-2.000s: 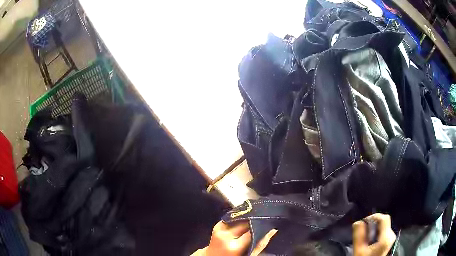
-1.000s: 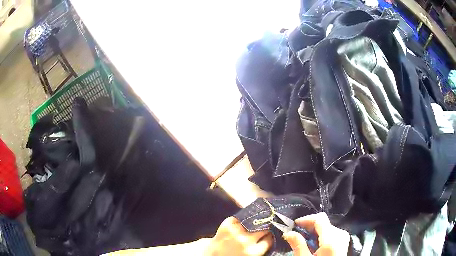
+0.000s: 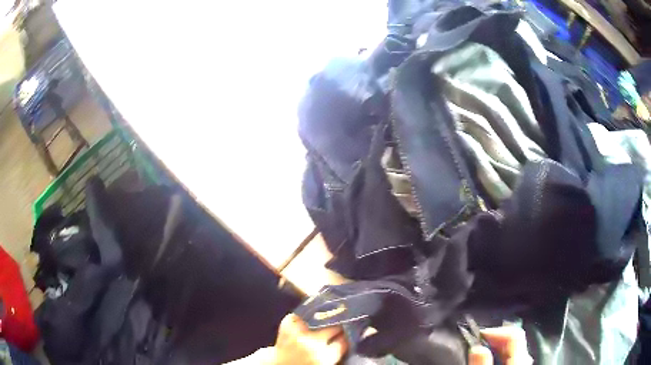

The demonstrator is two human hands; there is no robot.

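Observation:
A dark navy denim garment (image 3: 385, 306) lies at the bottom centre, with pale topstitching and a yellow-orange stitched mark near the end of its band. My left hand (image 3: 312, 345) pinches that band end from below. My right hand (image 3: 500, 345) is at the bottom edge, to the right and apart from the band end, partly cut off and blurred. It is closed around small thread snips (image 3: 469, 332), mostly hidden, with a thin metal glint showing.
A pile of denim garments (image 3: 435, 157), navy with pale grey insides, covers the right of the glaring white table (image 3: 214, 93). At left are a green crate (image 3: 78, 167) with dark garments (image 3: 107, 271), a red basket (image 3: 14, 299) and a stool (image 3: 61, 139).
My right hand has moved right, away from the yellow stitched mark where the snips' tips were a second ago. My left hand still holds the band end, slightly further left. The view has shifted.

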